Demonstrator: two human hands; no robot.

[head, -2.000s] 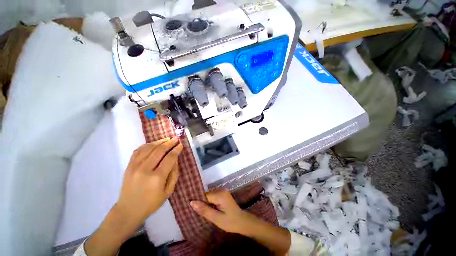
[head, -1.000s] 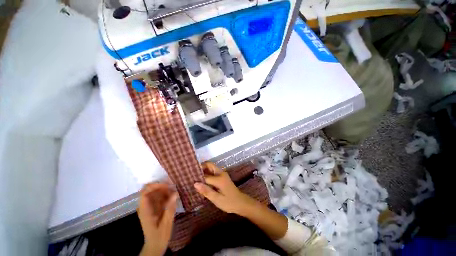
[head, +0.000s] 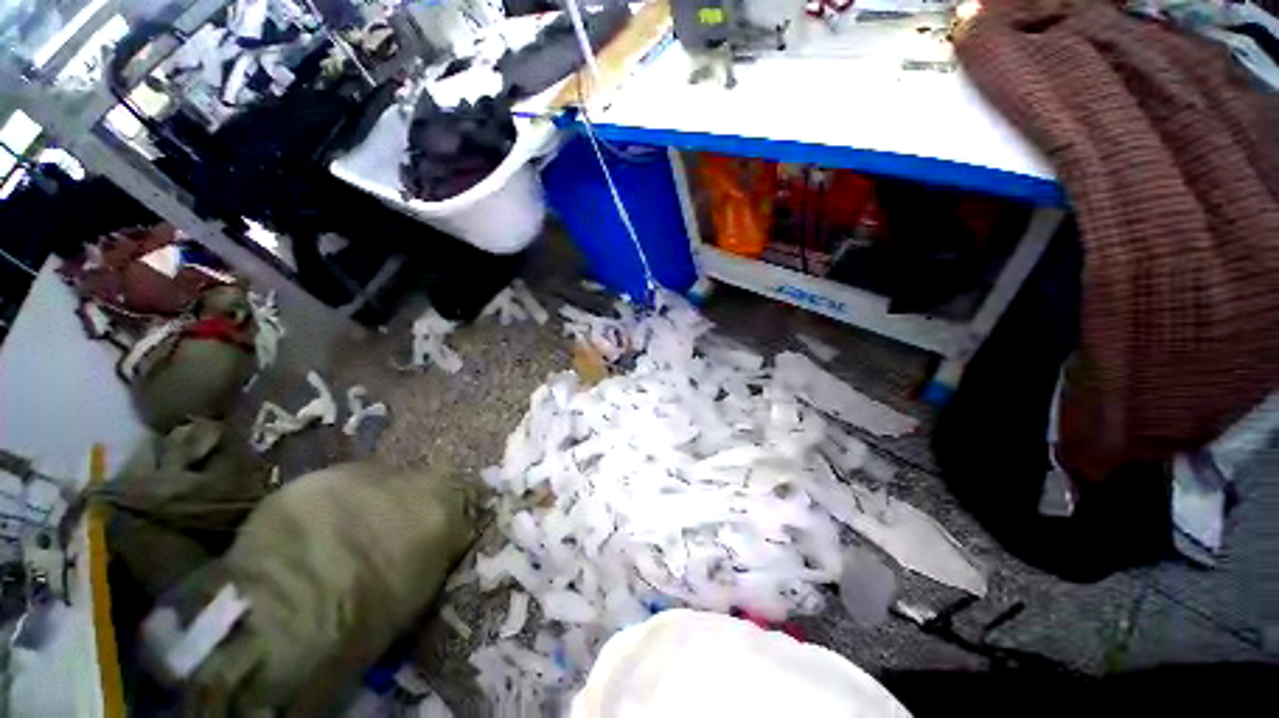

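Observation:
Neither of my hands is in view. A white rounded cloth shape (head: 736, 673), perhaps a sleeve, is cut off by the bottom edge. Nearest in front lies a large heap of white trimmings (head: 659, 477) on the grey floor. A bulging olive-green sack (head: 344, 554) lies to its left with a white scrap on it. Red-brown checked fabric (head: 1178, 211) hangs in a big drape over the right end of a white table. The sewing machine and the strip on it are out of the picture.
A white table (head: 842, 119) with a blue edge stands at the back. A blue bin (head: 617, 211) and a white tub (head: 491, 211) with dark cloth stand left of it. A yellow-edged table (head: 101, 603) is at the far left. Loose scraps (head: 295, 414) litter the floor.
The view has swung right, away from the JACK machine to the floor and neighbouring tables. Both hands and the checked strip under the machine have left the picture.

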